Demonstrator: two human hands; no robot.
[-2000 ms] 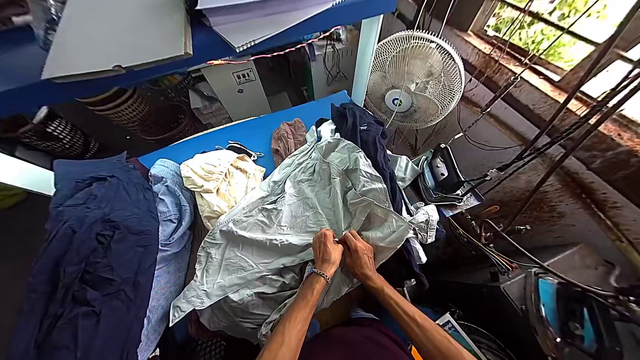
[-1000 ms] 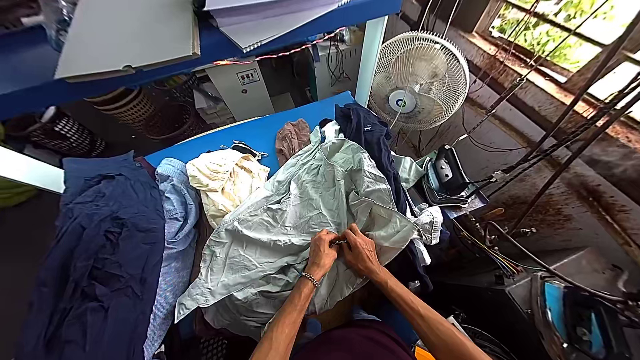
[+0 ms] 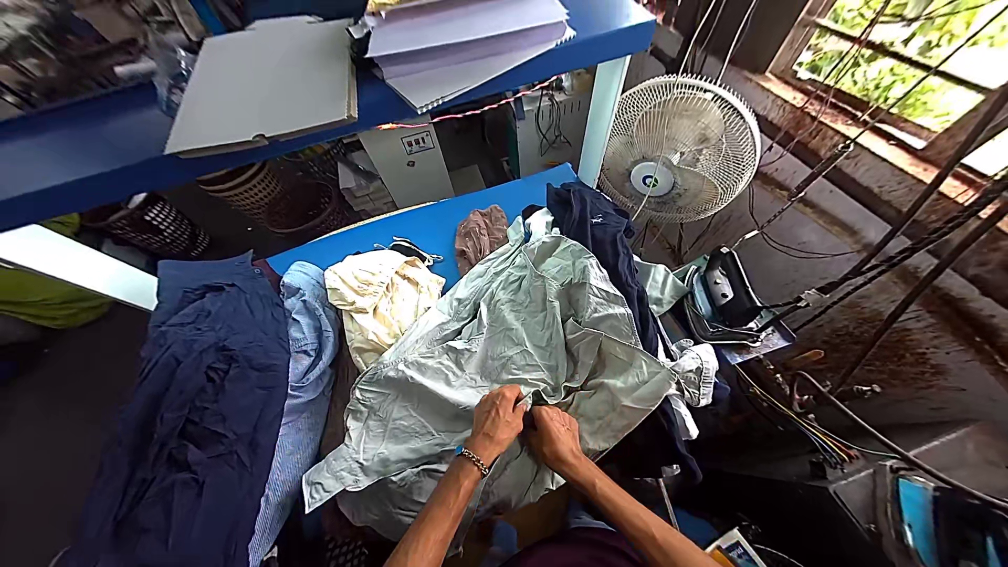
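Note:
A wrinkled pale grey-green garment (image 3: 472, 339) lies spread over other clothes in front of me. My left hand (image 3: 498, 421), with a bracelet at the wrist, pinches its near part. Close beside it, my right hand (image 3: 555, 435) grips the same cloth with curled fingers; a small dark spot shows between the hands, too unclear to name. Left of the garment are a cream cloth (image 3: 382, 295), a light blue garment (image 3: 303, 354) and a navy garment (image 3: 205, 394). A brown cloth (image 3: 479, 235) and a dark navy garment (image 3: 594, 224) lie at its far end.
A blue board (image 3: 441, 216) lies under the clothes. An iron (image 3: 728, 291) rests on a stand at the right, with hanging cables around it. Behind stands a fan (image 3: 681, 150). A blue shelf (image 3: 79, 157) bearing papers crosses the upper left; plastic baskets (image 3: 161, 224) stand below.

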